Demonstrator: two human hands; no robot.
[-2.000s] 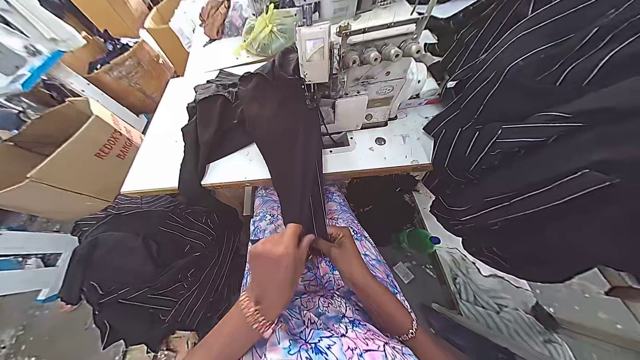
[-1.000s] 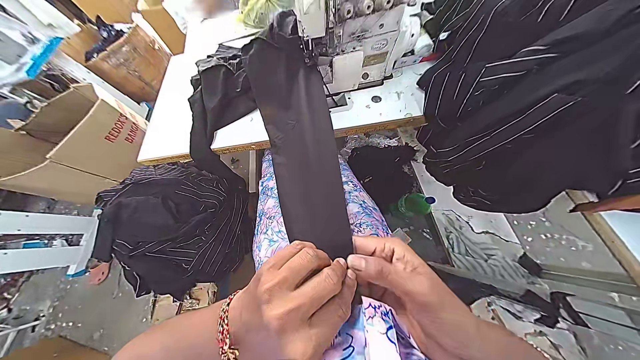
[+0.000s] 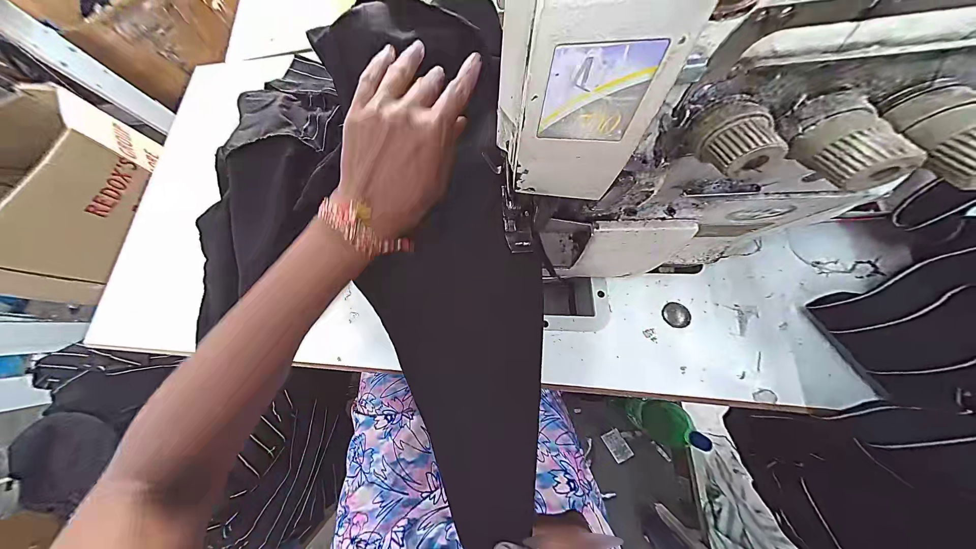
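A long piece of black fabric [image 3: 473, 328] runs from the white table over its front edge and down across the lap. My left hand [image 3: 400, 137], with a beaded bracelet at the wrist, lies flat on its upper part, fingers somewhat spread, left of the overlock sewing machine [image 3: 595, 99]. The fabric's right edge passes at the presser foot [image 3: 518, 232]. Only part of my right hand [image 3: 572, 534] shows, at the fabric's lower end by the bottom edge of the view; its fingers are mostly hidden.
Bunched black fabric [image 3: 278, 175] lies on the white table [image 3: 732, 343] at left. Striped black garments [image 3: 907, 328] are at right, more [image 3: 282, 457] below left. A cardboard box [image 3: 69, 198] stands at far left. A green bottle [image 3: 663, 423] lies below the table.
My left hand has left the fabric's lower end and moved up onto the part beside the machine. My right hand stays low, near the fabric's end. The view is now much closer to the machine.
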